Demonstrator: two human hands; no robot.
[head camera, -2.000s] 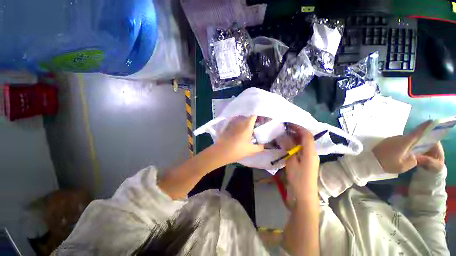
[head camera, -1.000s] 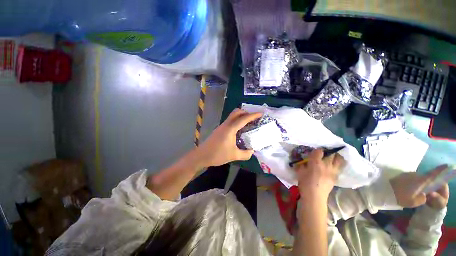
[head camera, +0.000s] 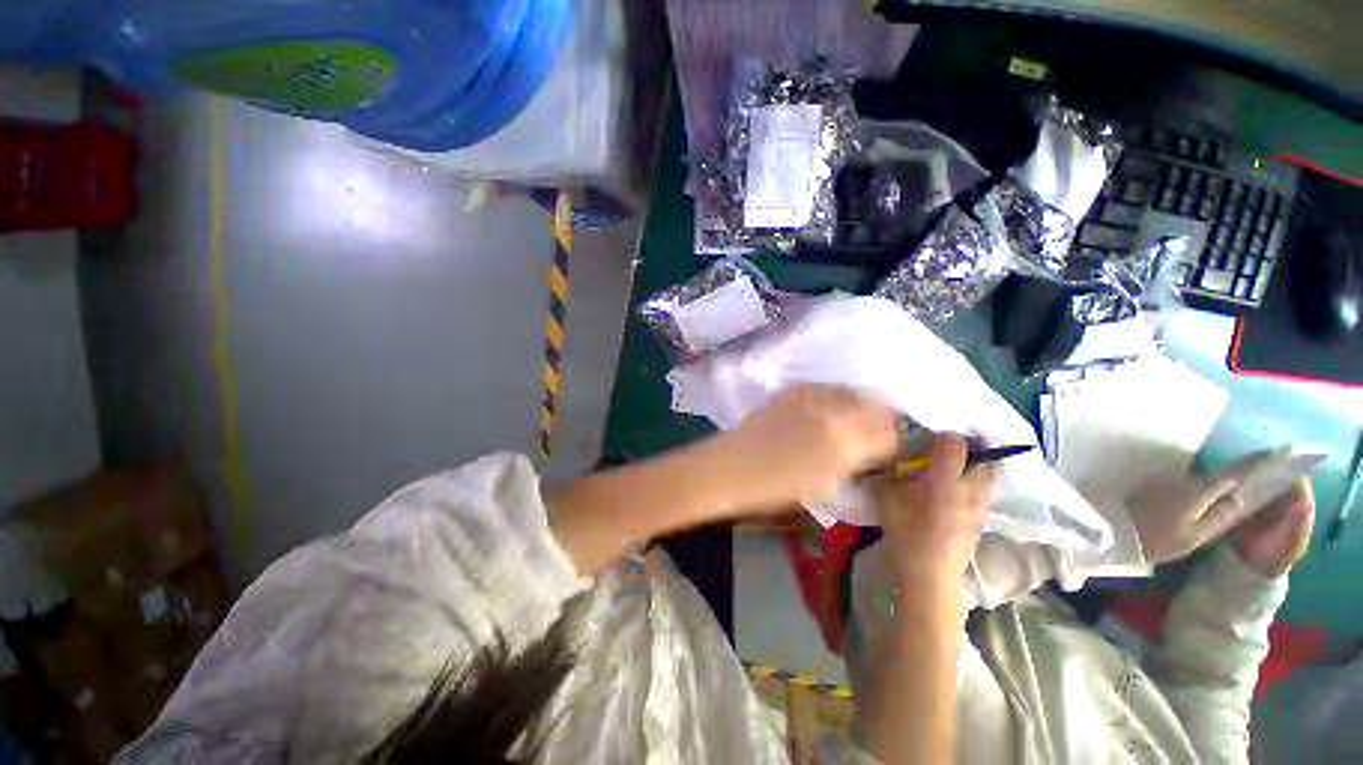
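The white carrier bag (head camera: 912, 359) lies on the green desk's near edge. My left hand (head camera: 837, 437) is blurred at the carrier bag's opening; its fingertips are hidden, so I cannot tell what it holds. My right hand (head camera: 939, 516) grips the yellow pen (head camera: 904, 468), dark tip pointing right, and is against the near side of the carrier bag. A small parts bag (head camera: 718, 314) with a white label lies on the desk at the carrier bag's far left.
More silvery parts bags (head camera: 785, 165) lie beyond on a lilac form (head camera: 703, 45) and by the keyboard (head camera: 1196, 209). White papers (head camera: 1129, 419) lie at right. A seated person's hands (head camera: 1241, 501) hold something flat. A blue water bottle (head camera: 374, 60) is at upper left.
The labelled parts bag that my left hand lifted from the carrier bag now lies on the desk. My left hand has let it go and moved right, back to the carrier bag's opening.
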